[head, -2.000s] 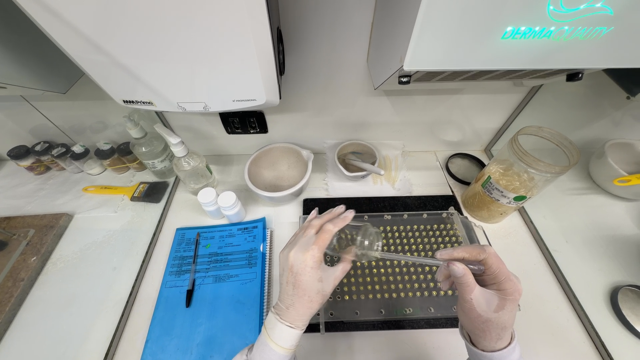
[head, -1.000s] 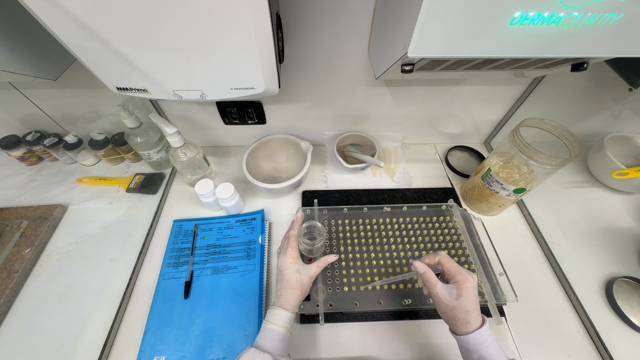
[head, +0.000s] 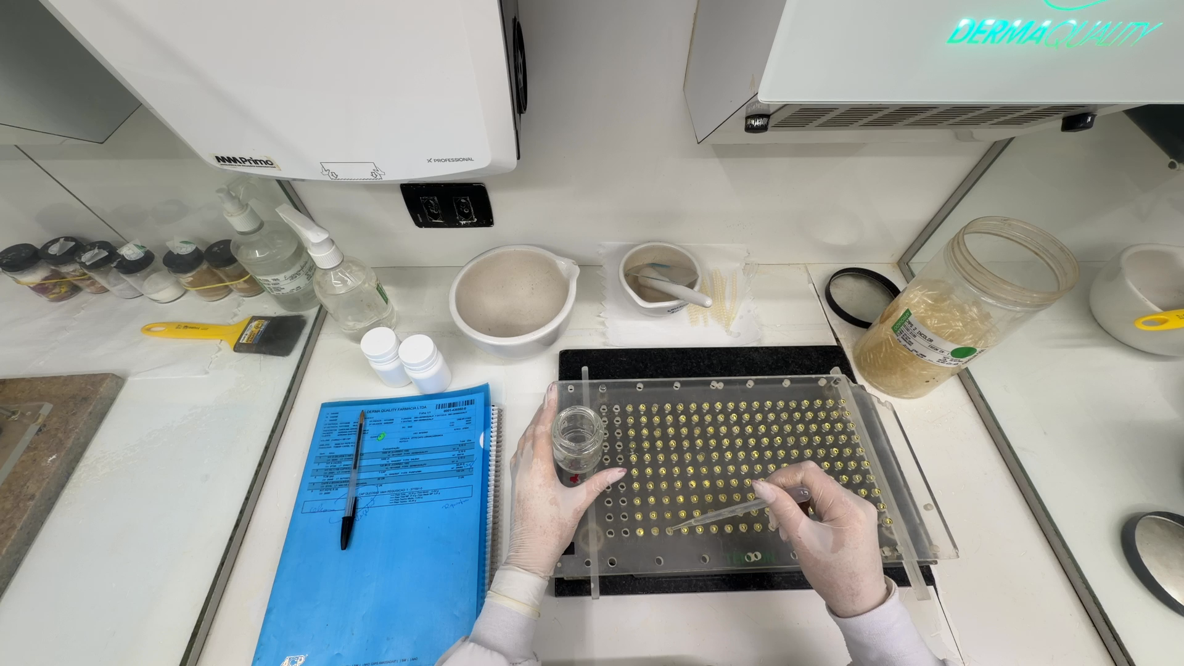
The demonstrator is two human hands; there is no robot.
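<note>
In a thin translucent glove, my left hand [head: 546, 490] holds a small glass beaker [head: 577, 438] at the left end of the clear capsule-filling plate [head: 751, 561]. My right hand [head: 828, 532], also gloved, pinches a plastic dropper pipette [head: 731, 511]. The pipette's tip is over the lower rows, left of the hand; whether it touches a capsule is too small to tell. Rows of capsule halves with yellowish contents [head: 740, 435] fill most of the plate's holes. The leftmost columns of holes look dark. Under the plate lies a black mat [head: 703, 361].
A blue folder [head: 388, 573] with a pen [head: 351, 481] lies left, below two white bottles [head: 425, 363]. Behind stand a large mortar [head: 513, 301], a small mortar [head: 659, 276] with a pestle, and pump bottles [head: 347, 287]. An open jar of empty capsules [head: 925, 333] stands at right.
Two seconds ago the pipette was in the tilted beaker between both hands. The beaker now stands upright at the plate's left end, and my right hand has brought the pipette down over the capsules.
</note>
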